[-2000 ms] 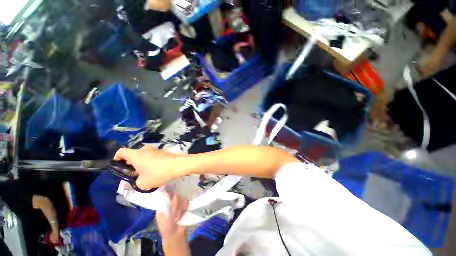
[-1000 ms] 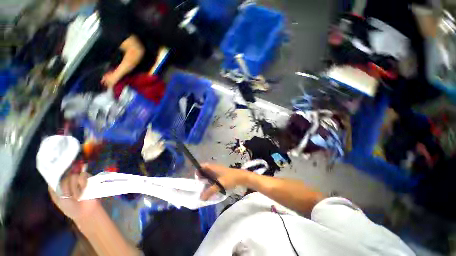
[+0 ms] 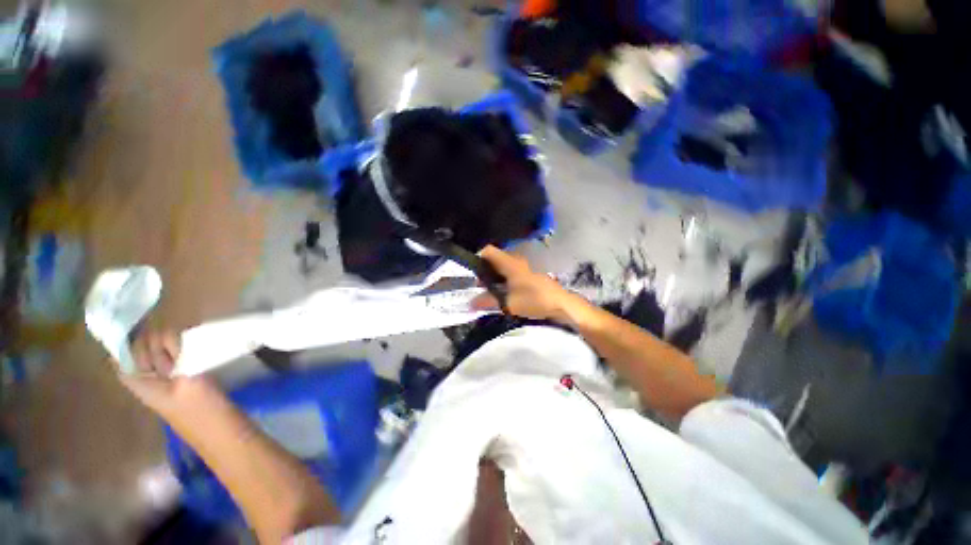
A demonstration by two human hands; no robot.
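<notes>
White tape (image 3: 309,323) is stretched between my two hands, with a loose end or fold standing above my left hand. My left hand (image 3: 160,367) is closed on the tape at the left. My right hand (image 3: 516,285) holds dark scissors (image 3: 474,266) pointing up and left, and also grips the tape's right end. Whether the blades are apart is blurred. Dark fabric (image 3: 453,176) lies in a blue crate (image 3: 541,160) just beyond my right hand.
A blue tub (image 3: 240,112) with dark contents stands at the upper left. Another blue crate (image 3: 783,160) stands at the upper right, and one (image 3: 357,410) is partly behind my left forearm. Dark scraps lie on the pale floor (image 3: 596,229).
The view has swung to other crates. The tape stays stretched between both hands, and my right hand has moved farther from my body. The person seen earlier at the left is out of view.
</notes>
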